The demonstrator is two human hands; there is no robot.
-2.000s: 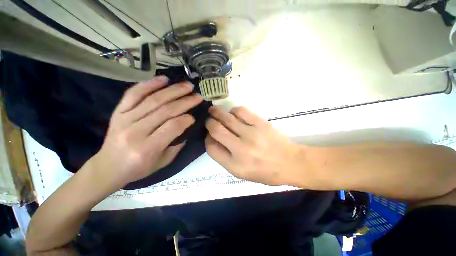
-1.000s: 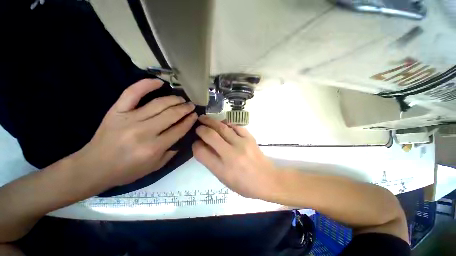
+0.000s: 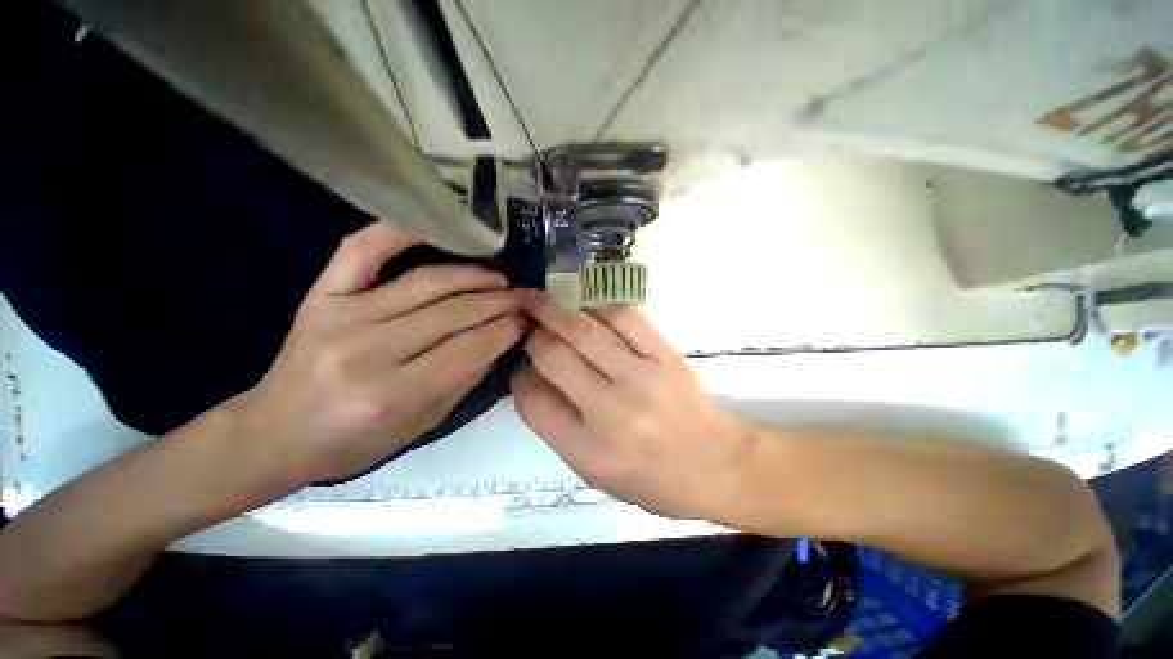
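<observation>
Black cloth (image 3: 167, 258) lies on the white table at the left, running under the sewing machine head. My left hand (image 3: 392, 354) lies on the cloth, its fingertips pressing it close to the machine's sewing area. My right hand (image 3: 624, 406) pinches the cloth's right edge, its fingertips touching or nearly touching my left fingertips. The ribbed cream tension dial (image 3: 615, 283) stands just above my right fingers. Presser foot and needle cannot be made out clearly behind the head and dial.
The cream machine head and arm (image 3: 823, 90) cross the top, with brown-orange lettering at the right. Ruler markings (image 3: 450, 492) run along the white table's front edge. A blue perforated basket (image 3: 900, 599) is below the table at the right. Dark clothing on my lap fills the bottom.
The view has shifted and tilted between frames. My right fingertips now sit closer against my left fingertips beside the dial; both hands stay on the cloth.
</observation>
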